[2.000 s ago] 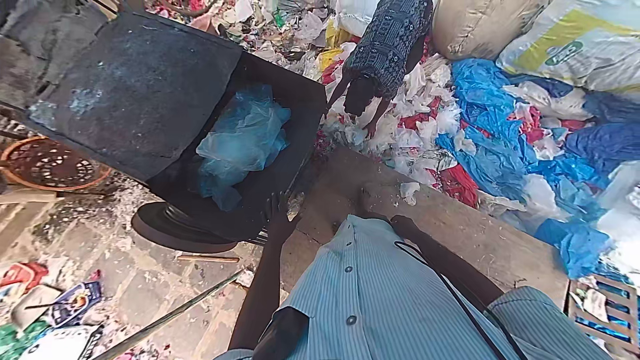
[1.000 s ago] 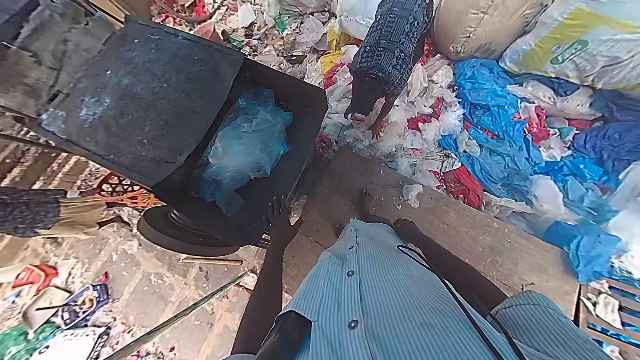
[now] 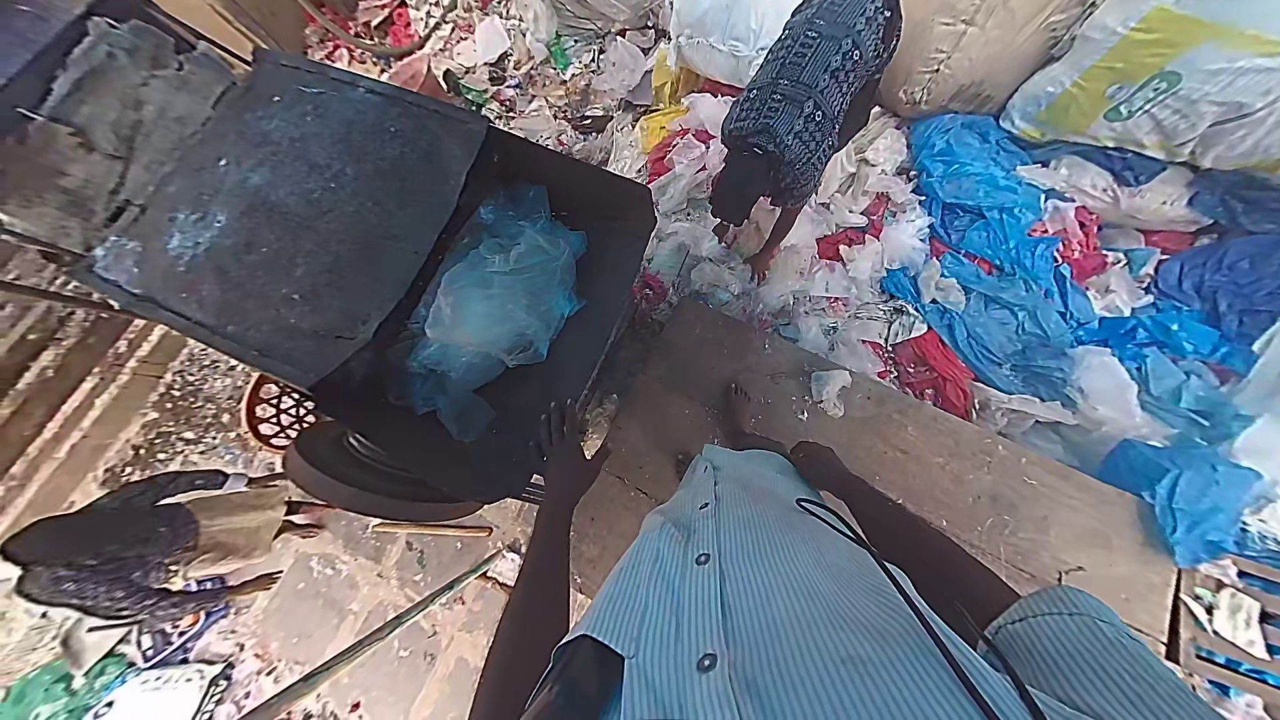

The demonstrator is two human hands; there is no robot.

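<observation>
My left hand [image 3: 568,455] rests with its fingers spread on the near edge of a dark machine's feed tray [image 3: 625,215]. Nothing is held in it. A bundle of translucent blue plastic film [image 3: 505,290] lies in the tray, a little beyond my fingertips. Beside my body, my right hand [image 3: 815,462] hangs low near my leg; its fingers are hidden or too dark to make out. My bare foot [image 3: 738,405] shows on the brown platform, and a small white plastic scrap [image 3: 829,390] lies to its right.
A person [image 3: 800,110] bends over heaped plastic bags [image 3: 1000,290] ahead. Another person [image 3: 150,540] is at the lower left. A dark wheel [image 3: 380,480] sits under the machine, near a woven basket [image 3: 277,412] and a long pole [image 3: 375,635]. Filled sacks [image 3: 1160,80] stand at upper right.
The person at the left was not seen two seconds ago, was partly in view one second ago, and now shows more fully. My left hand stays at the tray edge; the blue film remains inside.
</observation>
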